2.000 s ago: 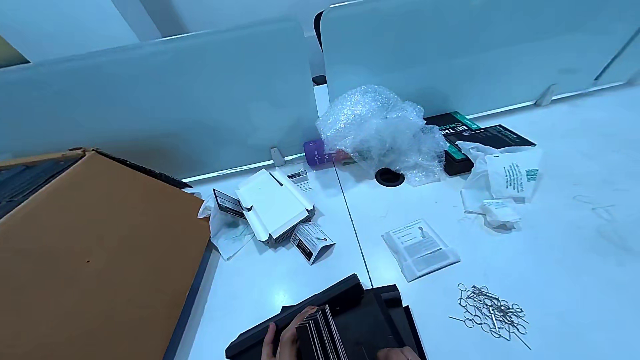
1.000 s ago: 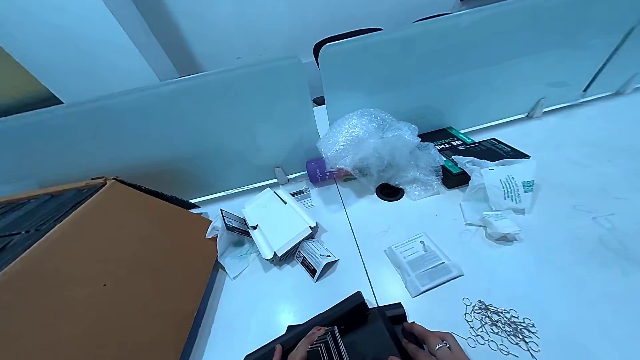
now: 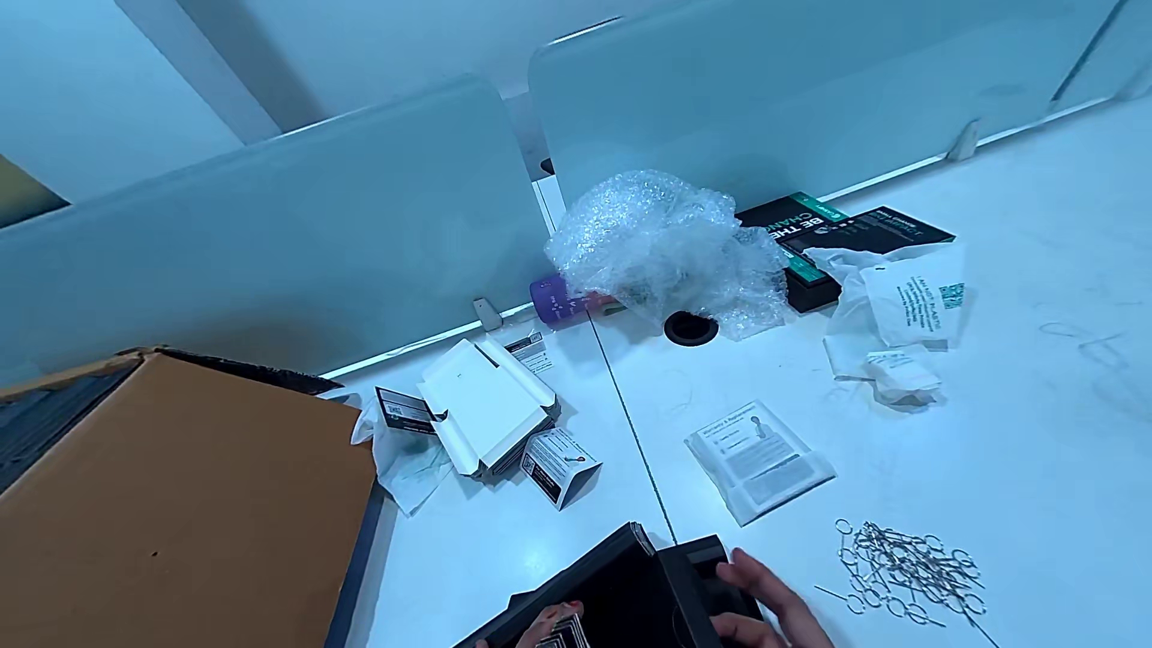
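At the bottom edge lies a black box (image 3: pixel 621 585) with raised walls, cut off by the frame. My left hand (image 3: pixel 544 623) is at its left part, fingers around a stack of thin dark pieces with pale edges (image 3: pixel 565 634). My right hand (image 3: pixel 765 603) is at the box's right side, thumb and fingers spread around a black flap or tray (image 3: pixel 706 576); its fingers touch the edge. To the right of that hand lies a heap of metal ring-ended pins (image 3: pixel 909 571).
A large cardboard box (image 3: pixel 180 522) stands at left. White flat cartons (image 3: pixel 486 405), a folded card (image 3: pixel 558 463), a plastic packet (image 3: pixel 760 459), bubble wrap (image 3: pixel 666 252), a purple container (image 3: pixel 556 301), black boxes (image 3: pixel 810 288) and white bags (image 3: pixel 909 301) lie about. Glass partitions (image 3: pixel 360 225) stand behind.
My right hand has lifted from lying flat on the black box to curl around its right part, where an inner hollow now shows. My left hand stays at the stack.
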